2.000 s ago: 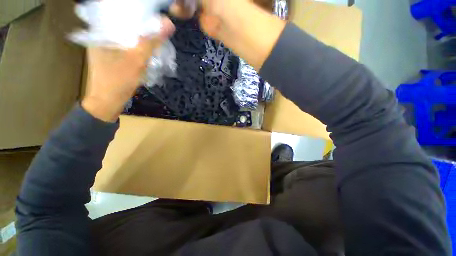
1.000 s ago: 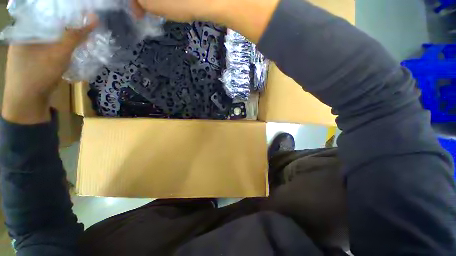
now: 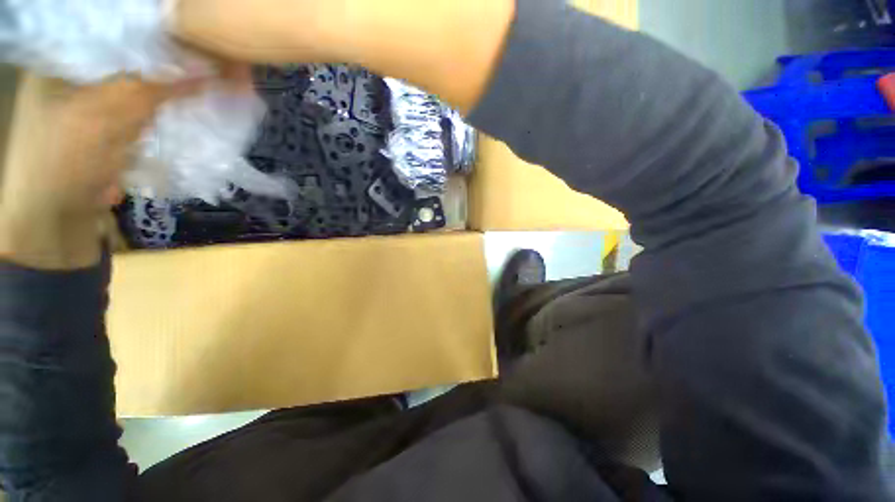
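An open main carton [image 3: 304, 319] stands in front of me, its near flap folded towards me. Black plates [image 3: 329, 147] with round holes lie loose in it. Bagged plates [image 3: 417, 142] in shiny film stand at its right side. My left hand [image 3: 74, 147], at the upper left, is closed on crinkled clear plastic bags [image 3: 211, 142], which hang over the carton's left part and also bunch above the hand. My right hand [image 3: 201, 34] reaches across to the bags beside my left hand; it is blurred and partly hidden, so its fingers and hold cannot be made out.
Blue plastic stools [image 3: 834, 127] stand at the right, with a blue bin [image 3: 868, 284] below them. The carton's right flap [image 3: 540, 191] is folded outward. My shoe [image 3: 522, 270] is on the pale floor beside the near flap. Yellow tape [image 3: 610, 250] shows on the floor.
Both hands have moved left from over the carton's middle, with the bags. My right forearm now lies across the carton's upper part. The carton appears shifted slightly left in view.
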